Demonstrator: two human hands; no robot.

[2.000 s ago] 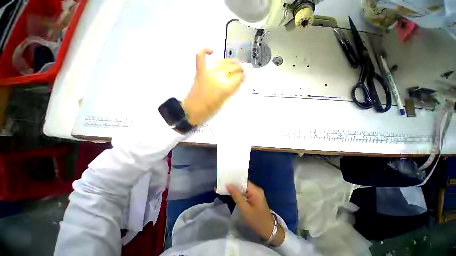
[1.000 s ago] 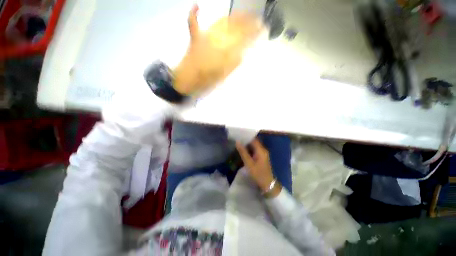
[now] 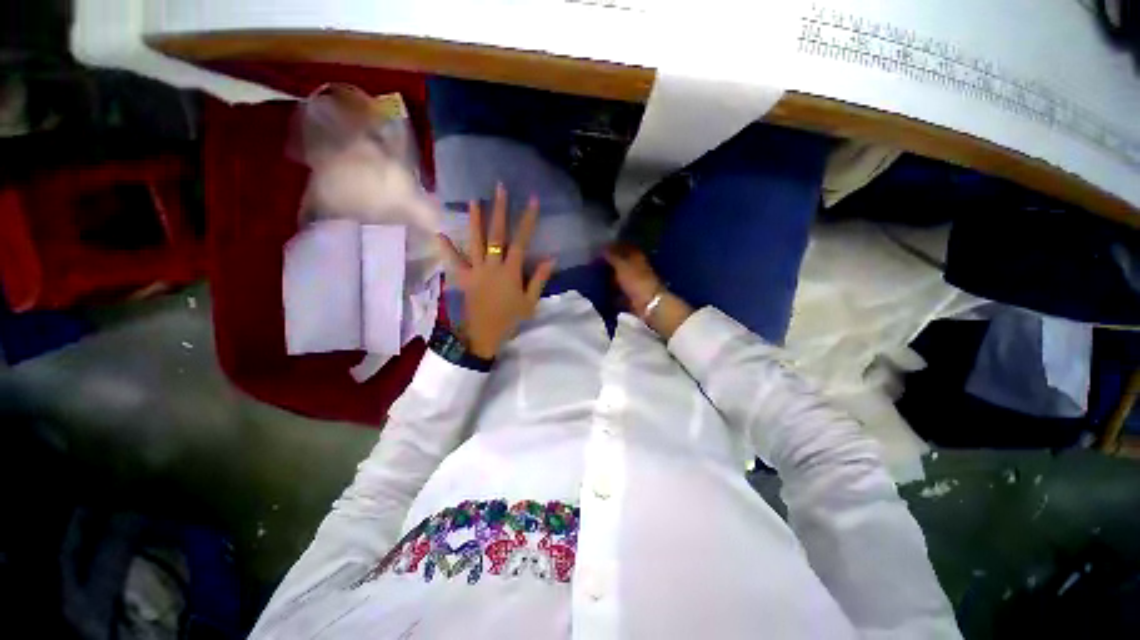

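Note:
A white fabric strip (image 3: 700, 125) hangs over the wooden table edge down toward my lap. A sheer whitish strip (image 3: 563, 231) lies across my thighs, blurred. My left hand (image 3: 496, 275) is spread over the left end of the sheer strip, fingers apart, with a ring and a dark watch. My right hand (image 3: 635, 275) is at the lap, just below the hanging white strip; its fingertips are at the right part of the sheer strip, blurred, and its grip is unclear.
A red container (image 3: 250, 275) left of my knees holds folded white cut pieces (image 3: 323, 288) and sheer material. A cream fabric pile (image 3: 863, 294) lies right of my knees. The table's front edge (image 3: 500, 65) crosses the top. A red basket (image 3: 94, 238) stands at far left.
The view has tilted down to the lap. My left hand has left the tabletop and is now over my lap. My right hand stays at the lap. The sheer strip is now visible.

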